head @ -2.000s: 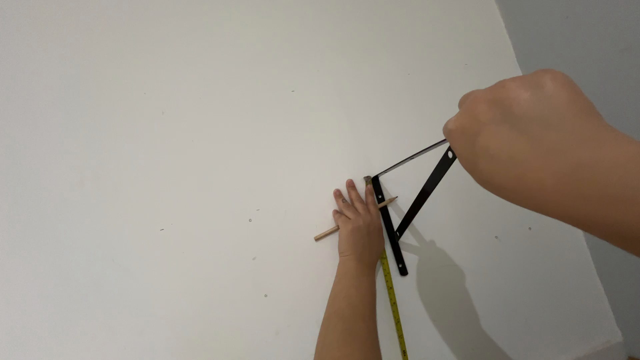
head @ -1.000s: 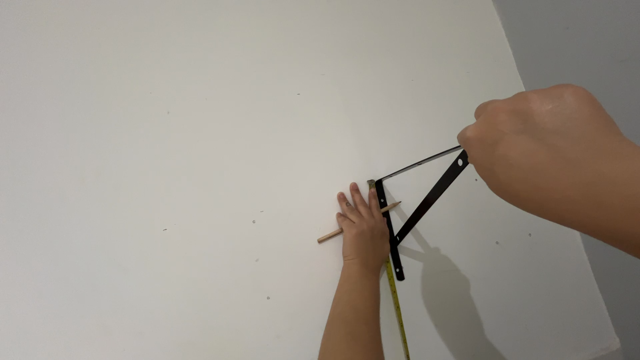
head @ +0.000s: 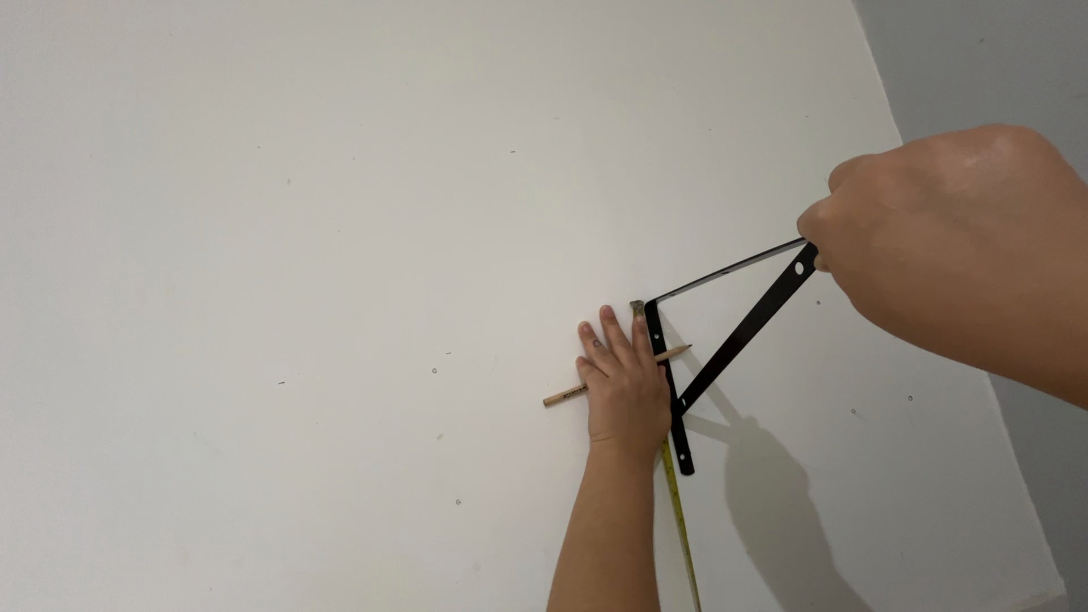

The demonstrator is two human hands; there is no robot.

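Note:
My left hand (head: pixel 627 395) lies with its fingers spread against the white wall, pressing a wooden pencil (head: pixel 564 395) and the yellow blade of a tape measure (head: pixel 675 497). The pencil passes under the palm, its sharpened tip showing beyond a black metal shelf bracket (head: pixel 748 333). One arm of the bracket stands along the wall beside my left hand, next to the tape. My right hand (head: pixel 943 229) is closed around the outer end of the bracket, where its top arm and diagonal brace meet. The fingertips of my right hand are mostly hidden.
The white wall (head: pixel 357 255) carries small pencil circles and short dashes on both sides of my hands. A grey wall (head: pixel 977 76) meets it at a corner on the right. A shadow of the bracket and hand falls below the bracket.

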